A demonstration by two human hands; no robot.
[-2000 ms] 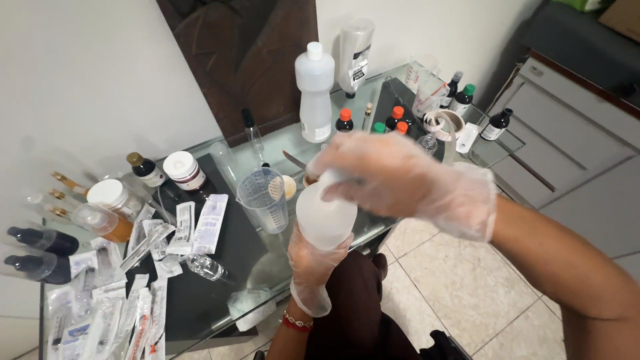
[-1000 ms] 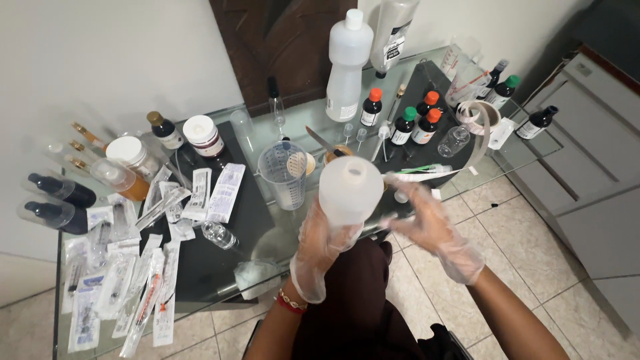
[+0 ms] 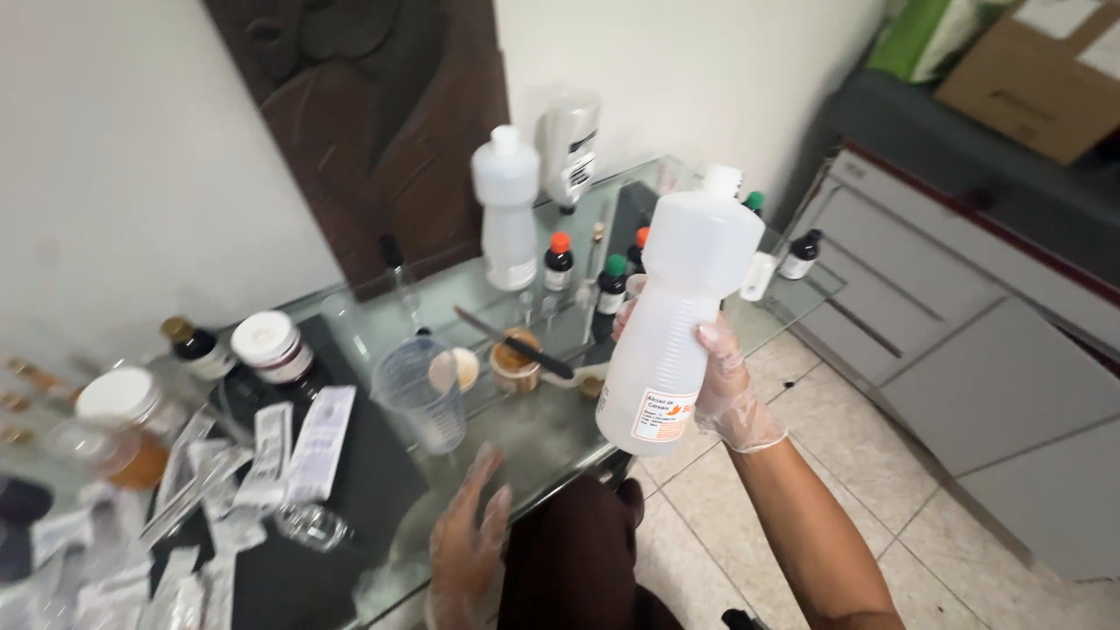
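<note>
My right hand (image 3: 728,385), in a clear disposable glove, grips a translucent white plastic bottle (image 3: 678,306) by its waist. The bottle is capped, slightly tilted, and bears a label; it is held up over the right part of the glass table. My left hand (image 3: 471,534), gloved too, is by the table's front edge with its fingers apart and nothing in it. Beyond it stands a clear plastic measuring cup (image 3: 420,394). Near the cup, a knife (image 3: 516,343) lies across a small open jar (image 3: 514,372) of tan material.
A similar bottle (image 3: 507,210) and an inverted squeeze bottle (image 3: 573,149) stand at the back. Small dark bottles (image 3: 558,262) with coloured caps stand mid-table. White-lidded jars (image 3: 271,347) and wrapped syringes (image 3: 262,455) crowd the left. A grey cabinet (image 3: 945,350) is at right.
The white bottle has passed from my left hand to my right and now stands nearly upright, its label facing me. My left hand has moved left and lower, off the bottle.
</note>
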